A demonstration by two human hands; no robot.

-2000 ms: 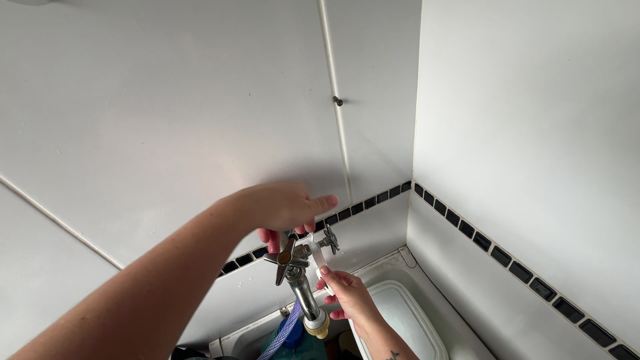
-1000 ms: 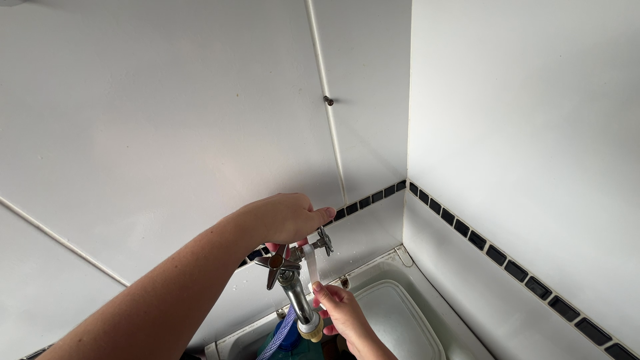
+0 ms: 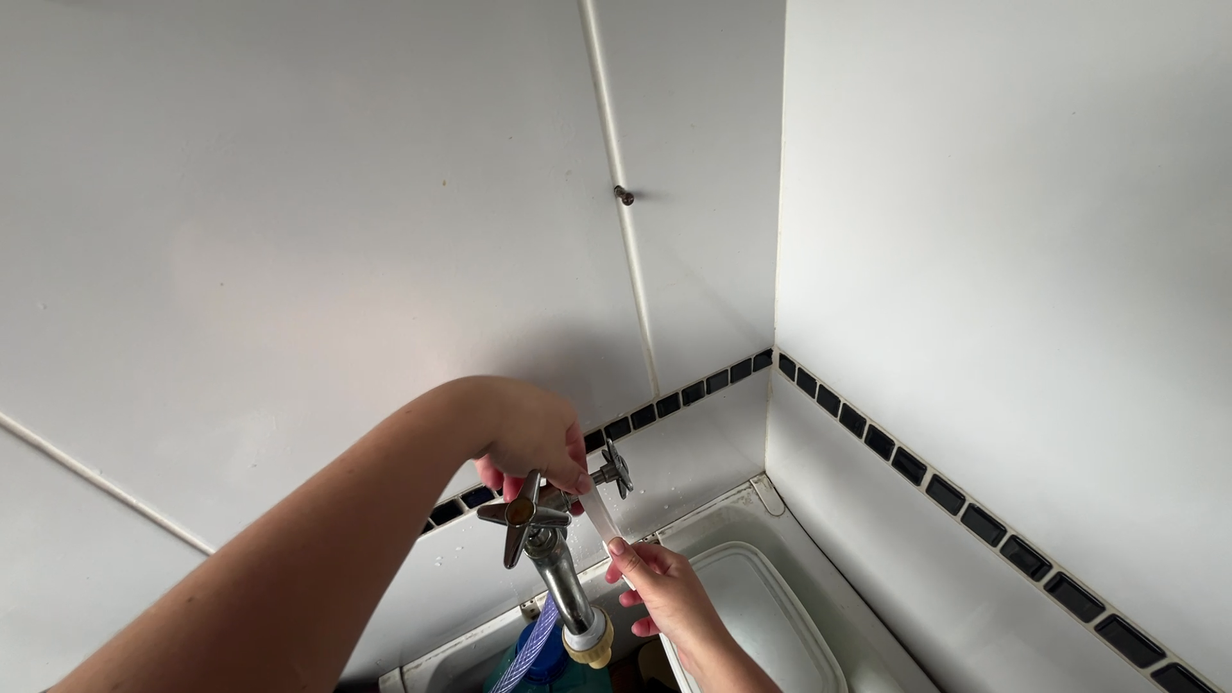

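Observation:
A chrome tap (image 3: 563,577) with a star-shaped handle (image 3: 521,516) stands at the wall, low in the middle of the head view. A second cross handle (image 3: 616,469) is to its right. My left hand (image 3: 534,438) reaches over behind the star handle, its thumb and fingertips at a translucent whitish strip (image 3: 600,512) beside the tap body. The strip's lower end is pinched between the thumb and fingers of my right hand (image 3: 664,589). Some left fingers are hidden behind the tap. A white and yellowish fitting (image 3: 589,643) caps the spout.
Under the tap is a light sink or tub (image 3: 712,508) with a white lid or container (image 3: 760,616), a blue-capped bottle (image 3: 544,659) and a braided purple hose (image 3: 527,650). Black tile trim (image 3: 910,466) runs along white walls. A screw (image 3: 624,195) sticks out above.
My left thumb, which pointed out to the right above the tap, has come down onto the strip's upper end. My right hand still holds the lower end.

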